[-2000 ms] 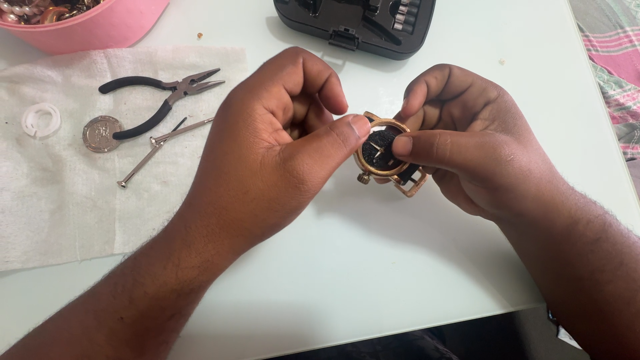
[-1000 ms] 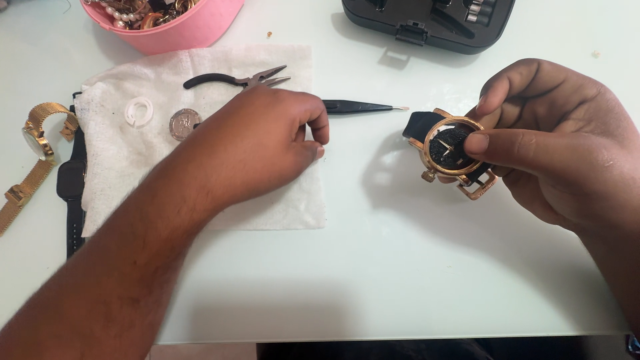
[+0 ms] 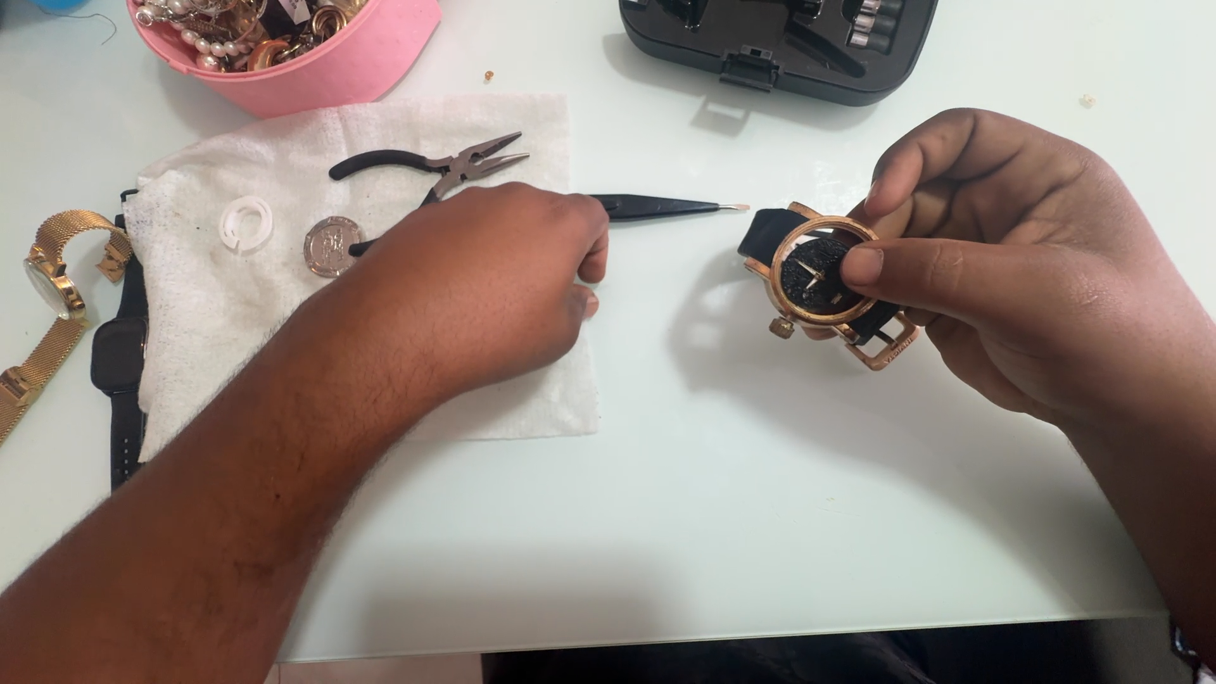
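Observation:
My right hand (image 3: 1007, 256) grips a gold-rimmed wristwatch (image 3: 822, 271) with a black dial and dark strap, its thumb on the dial's edge. My left hand (image 3: 503, 285) is over the white cloth (image 3: 513, 408), fingers curled down; whether it holds anything is hidden. Needle-nose pliers (image 3: 465, 163) with black handles lie on the cloth, partly behind that hand. Left of them are a round metal watch part (image 3: 332, 245) and a white plastic ring (image 3: 247, 224). A black pointed tool (image 3: 655, 207) lies right of my left knuckles, its tip toward the watch.
A pink container (image 3: 304, 81) of jewellery stands at the back left. A black tool case (image 3: 779, 57) sits open at the back. Along the left lie a gold mesh-band watch (image 3: 57, 285) and a black smartwatch (image 3: 121, 354). The glass-like tabletop (image 3: 760, 532) has its front edge near me.
My left hand has left the watch and moved over the cloth near the pliers. My right hand still holds the watch. The view has shifted left.

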